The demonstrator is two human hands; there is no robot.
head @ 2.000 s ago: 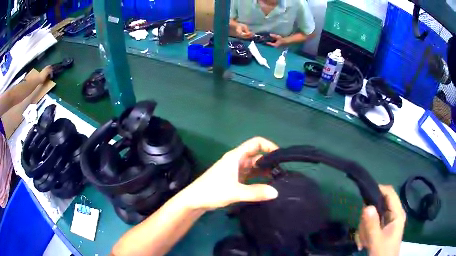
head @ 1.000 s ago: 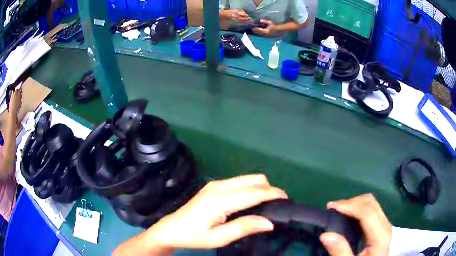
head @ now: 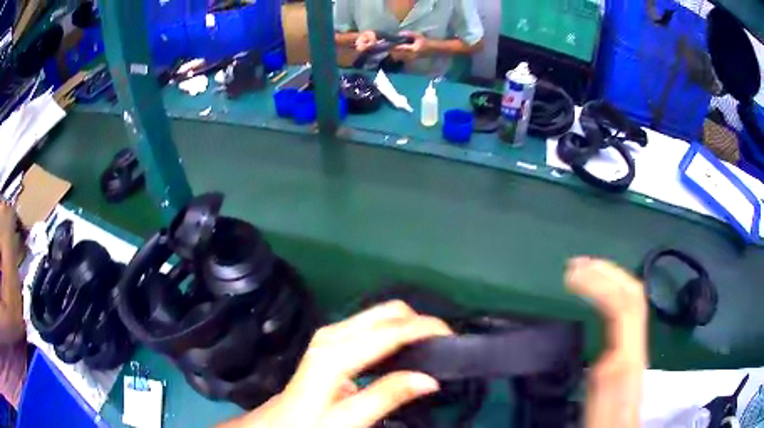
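Observation:
A black headphone headband point(head: 503, 349) lies edge-on in front of me, blurred, with dark cups partly visible below it. My left hand point(head: 369, 364) grips its left end between thumb and fingers. My right hand point(head: 616, 309) is blurred, raised at the band's right end; its fingers point up and left, and I cannot tell whether it touches the band. More black headphone parts show behind and under the band, cut off by the lower edge. A tall pile of black headphones point(head: 222, 313) stands left of my left hand.
A second headphone pile point(head: 80, 297) is farther left, near a white tag point(head: 142, 401). A green post point(head: 142, 109) rises behind. A spray can point(head: 517, 104), squeeze bottle point(head: 429, 107) and blue cups stand on the far ledge. Single headphones point(head: 680, 288) lie right. A person works opposite.
The headband has turned from a raised arch to a flat, edge-on bar. My right hand has come off its earlier grip pose and lifted. The view has shifted, moving the bench items left.

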